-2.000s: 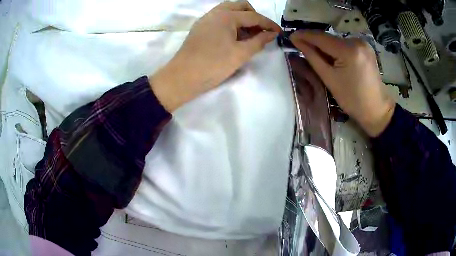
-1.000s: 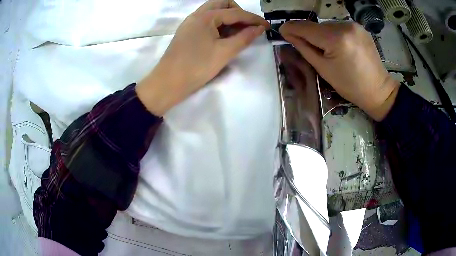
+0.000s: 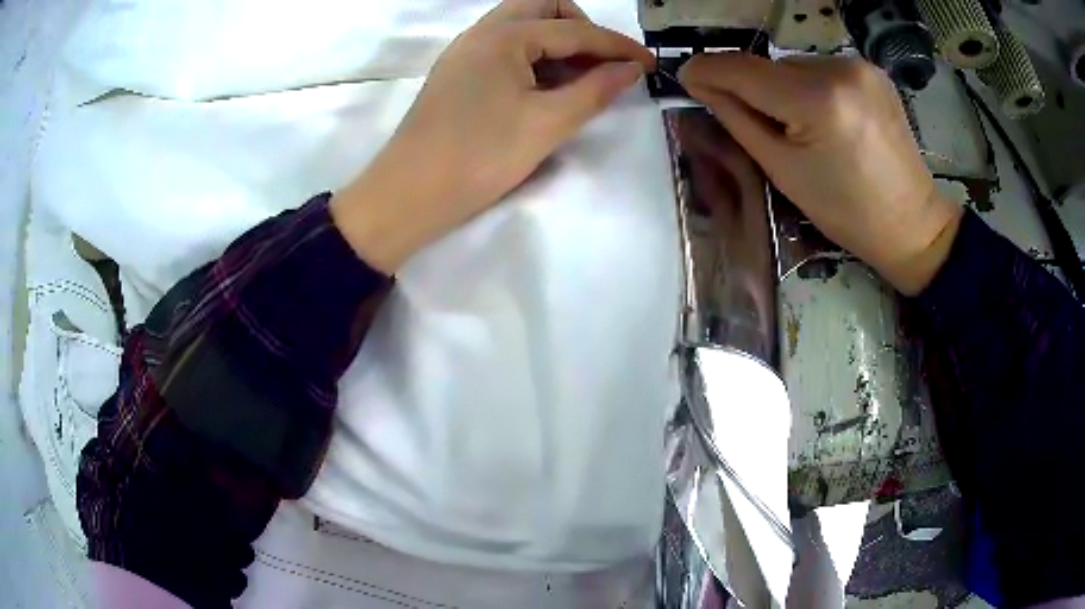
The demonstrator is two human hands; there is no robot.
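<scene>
My left hand (image 3: 524, 113) has thumb and forefinger pinched at the upper right edge of the white garment body (image 3: 535, 357). My right hand (image 3: 809, 131) is pinched just across from it, beside the dark presser foot (image 3: 670, 81). A fine needle thread seems to run between the fingertips; it is barely visible. The shiny waistband folder (image 3: 728, 238) lies along the cloth's right edge. The white waistband strip (image 3: 744, 405) enters its lower end under a thin dark wire guide.
The cream machine head (image 3: 710, 14) with ribbed tension knobs (image 3: 955, 30) is at the top right. The worn machine bed (image 3: 851, 357) lies under my right wrist. Topstitched white cloth (image 3: 71, 381) is at the left. A blue item shows at the lower right.
Over the two seconds the view has shifted, showing more of the presser foot area. My hands have stayed pinched near the foot. The strip's lower loop lies differently, spread wider.
</scene>
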